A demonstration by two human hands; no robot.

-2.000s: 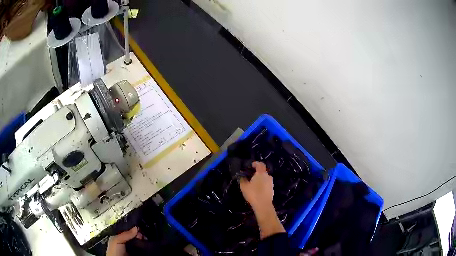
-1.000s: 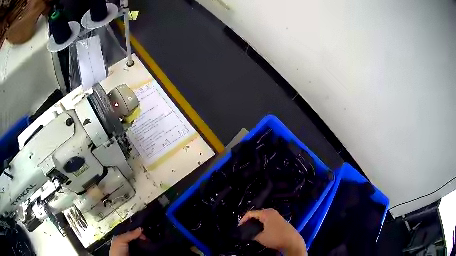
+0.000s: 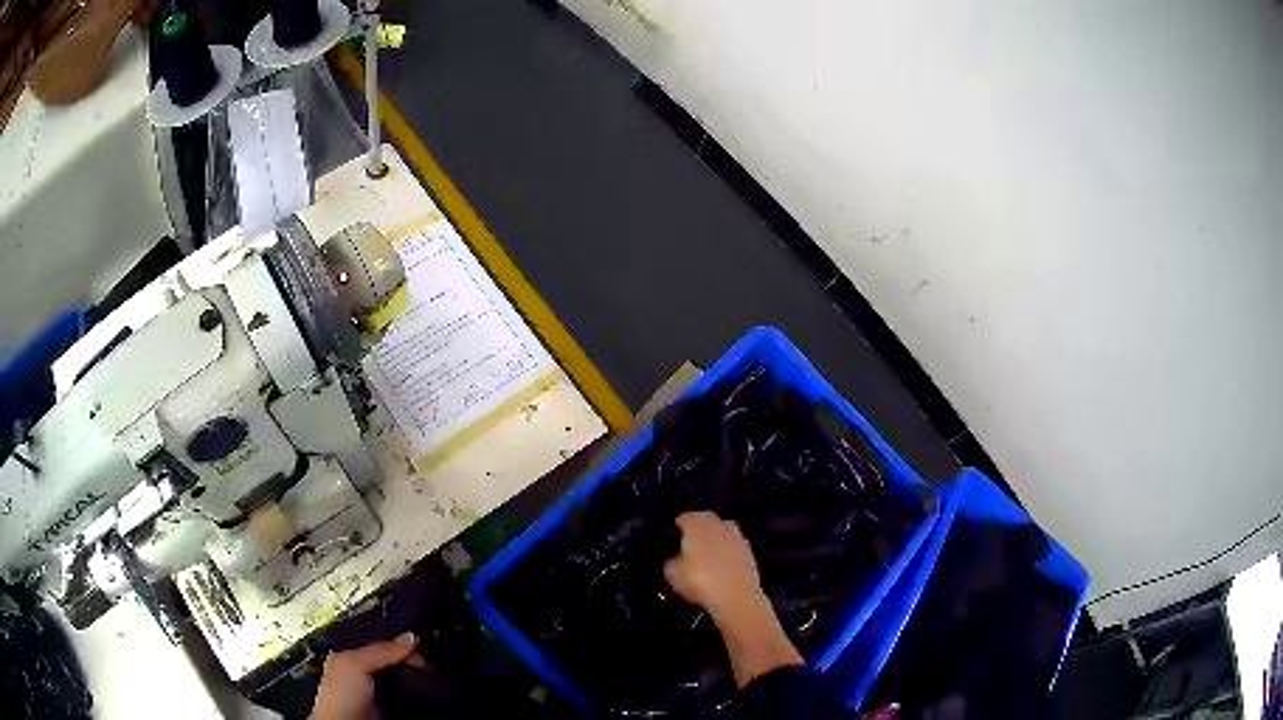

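Observation:
A blue turnover crate (image 3: 833, 400) holds a heap of black sewn pieces (image 3: 767, 464) with pale edge lines. My right hand (image 3: 713, 563) is over the middle of this heap, fingers curled down among the black pieces; whether it grips one cannot be made out. My left hand (image 3: 362, 672) is at the bottom, left of the crate and below the machine table's edge, thumb over dark material that it holds. That material blends into the dark background, so its shape is unclear. A second blue crate (image 3: 1031, 525) with plainer black pieces stands against the first on the right.
A cream-white sewing machine (image 3: 211, 436) stands on a table at the left, with an instruction sheet (image 3: 457, 342) taped beside it. Thread cones (image 3: 184, 71) stand at the upper left. A yellow line (image 3: 493, 260) borders the dark floor. A white wall (image 3: 1069, 211) fills the right side.
My right hand first moved down toward the near side of the crate with a black piece, then back up to the middle of the heap. My left hand stays low beside the crate.

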